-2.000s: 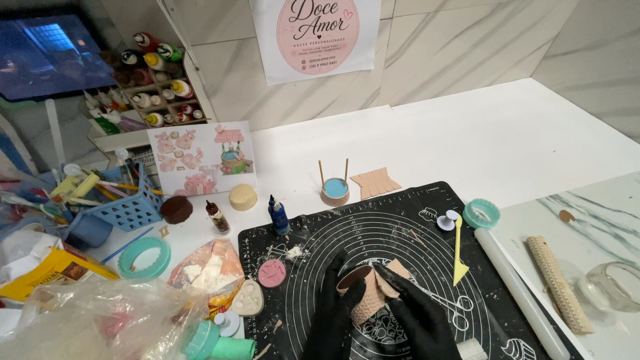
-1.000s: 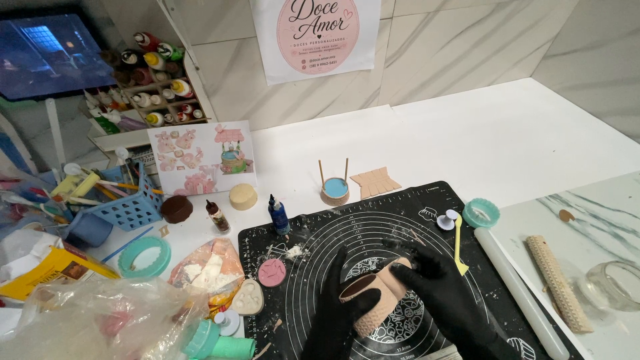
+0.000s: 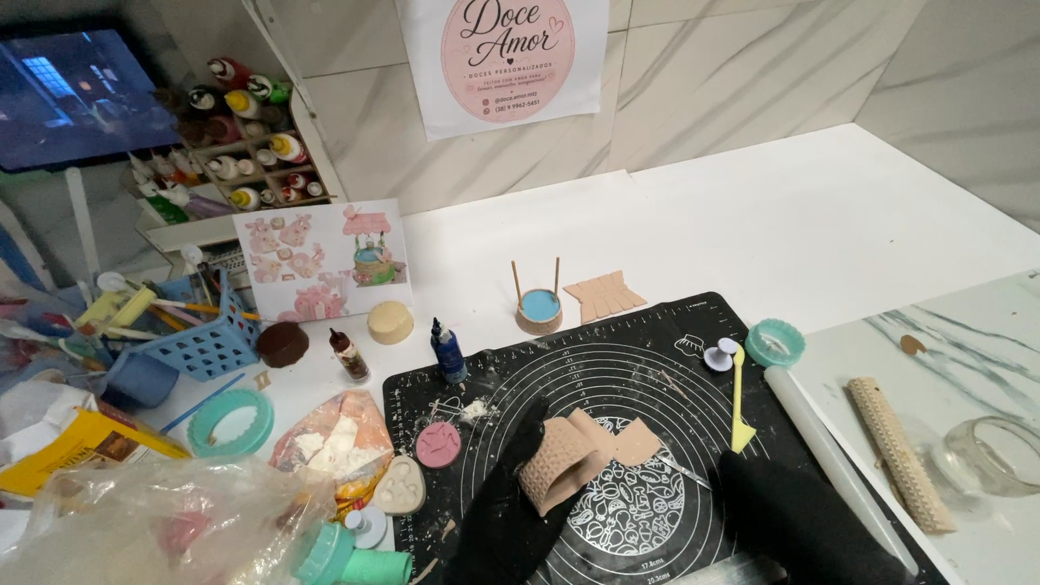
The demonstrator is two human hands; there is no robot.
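My left hand (image 3: 520,487), in a black glove, holds a beige, basket-textured band of modelling paste (image 3: 561,463) that curves round with an opening facing down and right. A smooth end of the paste stands out at its upper right. Beside it on the black mat lies a smooth beige piece (image 3: 636,443), near the metal scissors (image 3: 684,471), which are partly hidden. My right hand (image 3: 756,496), also gloved in black, is apart from the paste, close to a yellow plastic modelling tool (image 3: 738,406); its fingers are hard to make out, and no grip shows.
A small round tub with blue filling and two sticks (image 3: 539,307) stands behind the mat (image 3: 504,349), beside a slatted beige piece (image 3: 605,295). At right are a white rolling pin (image 3: 837,471) and a textured roller (image 3: 900,455). A blue bottle (image 3: 448,353) and plastic bag (image 3: 162,520) are left.
My right hand has let go of the paste and moved right. My left hand has turned the band, so its opening now faces down and right. The smooth piece on the mat has come into sight.
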